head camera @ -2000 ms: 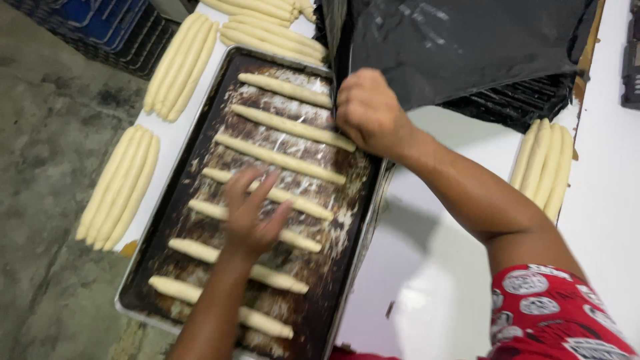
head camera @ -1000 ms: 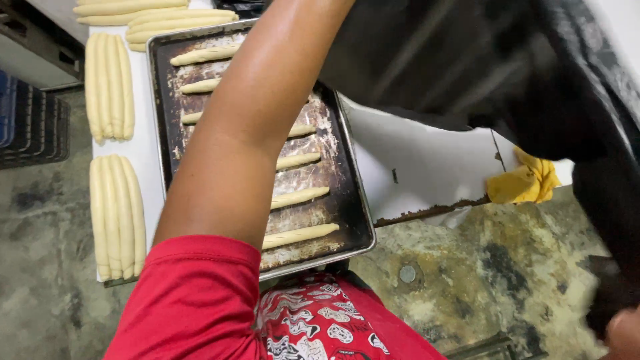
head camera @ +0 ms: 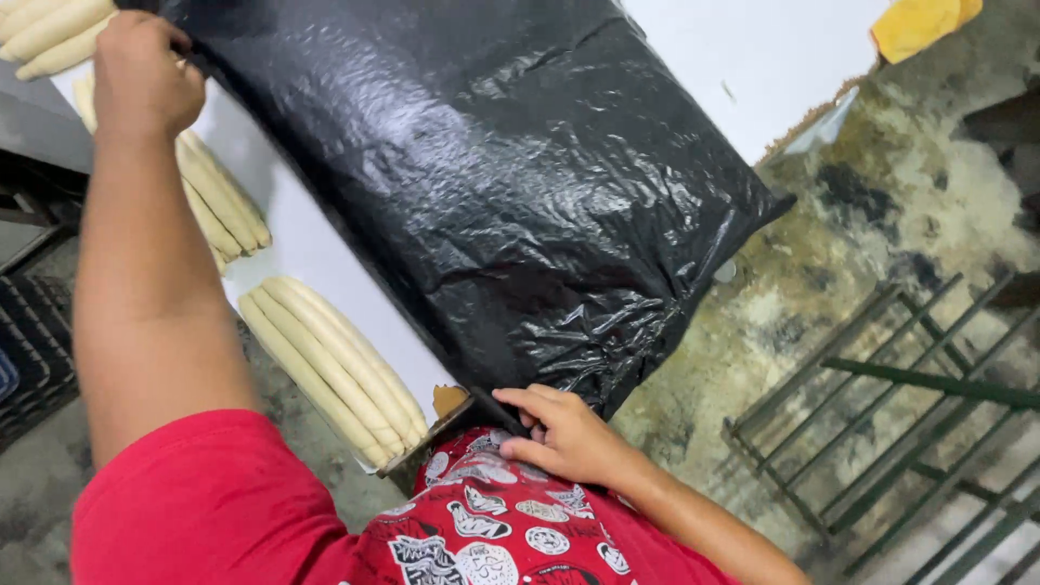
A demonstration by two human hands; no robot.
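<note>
Glossy black plastic sheeting covers a large rectangular shape on the white table; the baking tray and dough sticks of the earlier views are hidden. At its upper left corner, my left hand is closed on the black edge. My right hand pinches the sheeting's near corner between thumb and fingers, close to my patterned red shirt. Rows of pale dough sticks lie side by side along the table's left strip, with another group farther up and more at the top left.
The white table has a chipped right edge with a yellow cloth at its corner. A green metal rack stands on the stained floor at right. Dark crates are at far left.
The black sheeting, bunched beyond the tray two seconds ago and raised at right one second ago, now lies spread out where the tray of dough sticks showed. Both hands are now at its edges.
</note>
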